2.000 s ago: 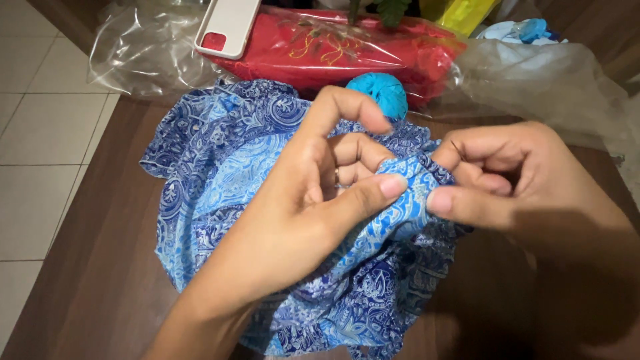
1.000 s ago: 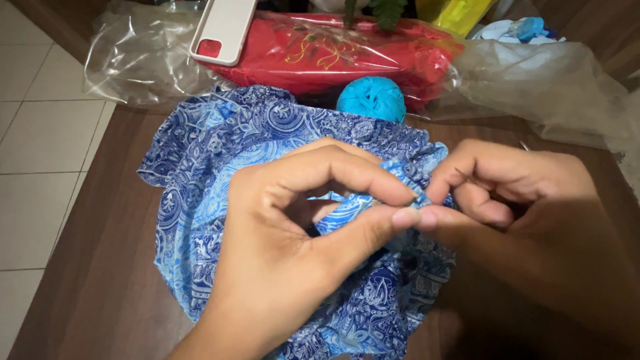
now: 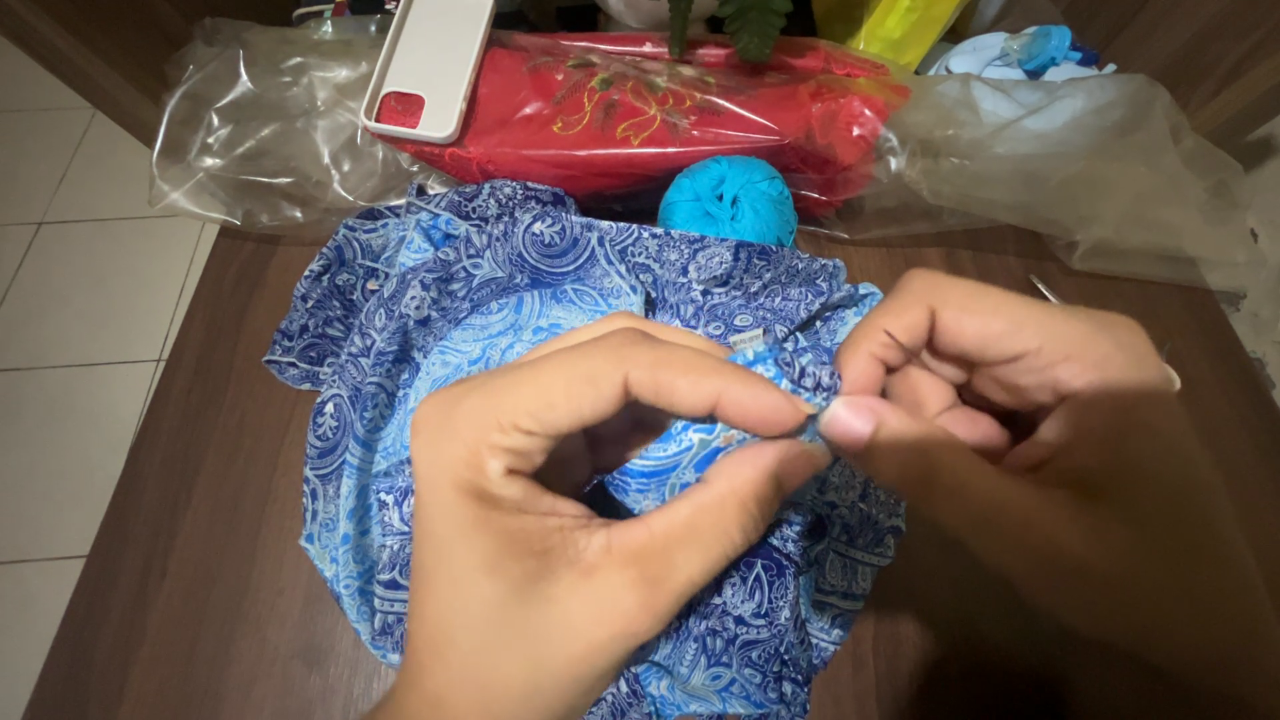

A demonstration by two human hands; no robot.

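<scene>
A blue paisley-patterned fabric garment [image 3: 480,290] lies bunched on the brown wooden table. My left hand [image 3: 600,470] is over its middle, thumb and index finger pinching a small edge of the cloth. Close against those fingertips, my right hand [image 3: 960,400] pinches at the same spot from the right. Whether a needle or thread is between the fingers cannot be seen. A small label [image 3: 747,341] shows on the fabric just above the pinched edge. Behind the garment rests a ball of turquoise yarn [image 3: 728,200].
Along the back lies red fabric in a clear plastic bag [image 3: 620,120], with a pale phone case [image 3: 430,70] on it. Green leaves [image 3: 755,25] hang over the bag. A thin metal object [image 3: 1045,290] lies beyond my right hand. Tiled floor [image 3: 90,290] shows at left.
My left thumb and index finger have come together at the right hand's fingertips; two seconds ago the left index finger was raised apart from the thumb.
</scene>
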